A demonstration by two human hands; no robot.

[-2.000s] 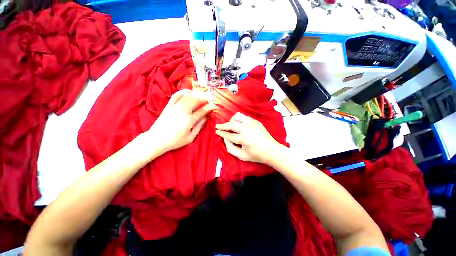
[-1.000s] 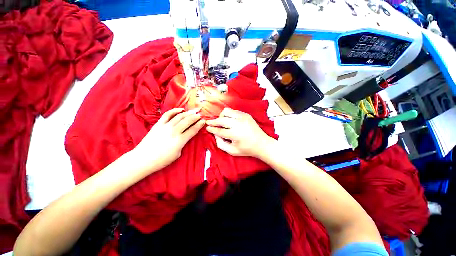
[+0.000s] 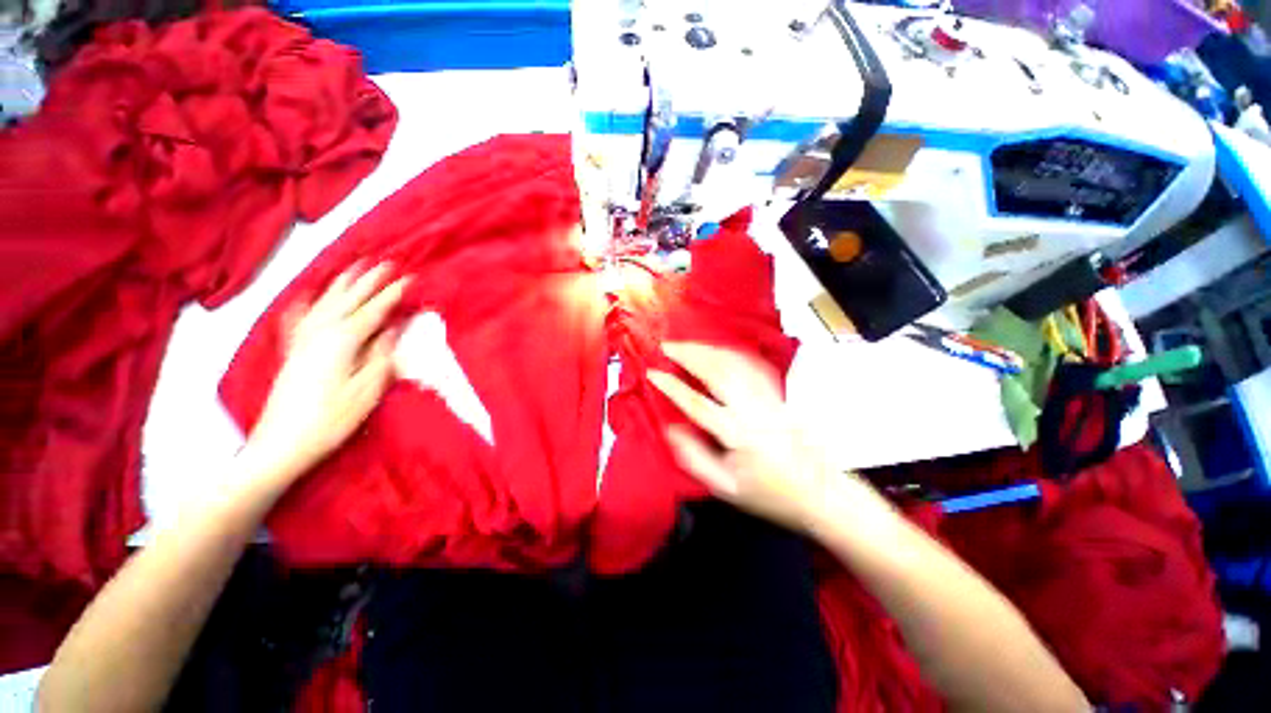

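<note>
Red cloth [image 3: 516, 334] lies spread under the needle area [image 3: 613, 265] of a white sewing machine, where a warm light falls. A puckered line runs from the needle toward me, and white table shows through gaps in the cloth. My left hand [image 3: 335, 355] is blurred and lies on the cloth at the left, fingers apart; whether it grips any cloth cannot be told. My right hand [image 3: 732, 418] lies on the cloth right of the puckered line, fingers extended and slightly blurred. The cloth's front edge hangs toward my dark lap.
A red cloth heap [image 3: 209, 153] lies on the table's left. A dark phone-like plate [image 3: 864, 268] leans by the machine. Green cloth [image 3: 1025, 365], a green-handled tool [image 3: 1150, 366] and thin sticks [image 3: 969, 348] lie at right. Another red heap [image 3: 1129, 571] is at lower right.
My hands have moved apart from near the needle: the left far out to the left, the right slightly rightward and down. The cloth at left is flatter, with a gap opened. The view has shifted.
</note>
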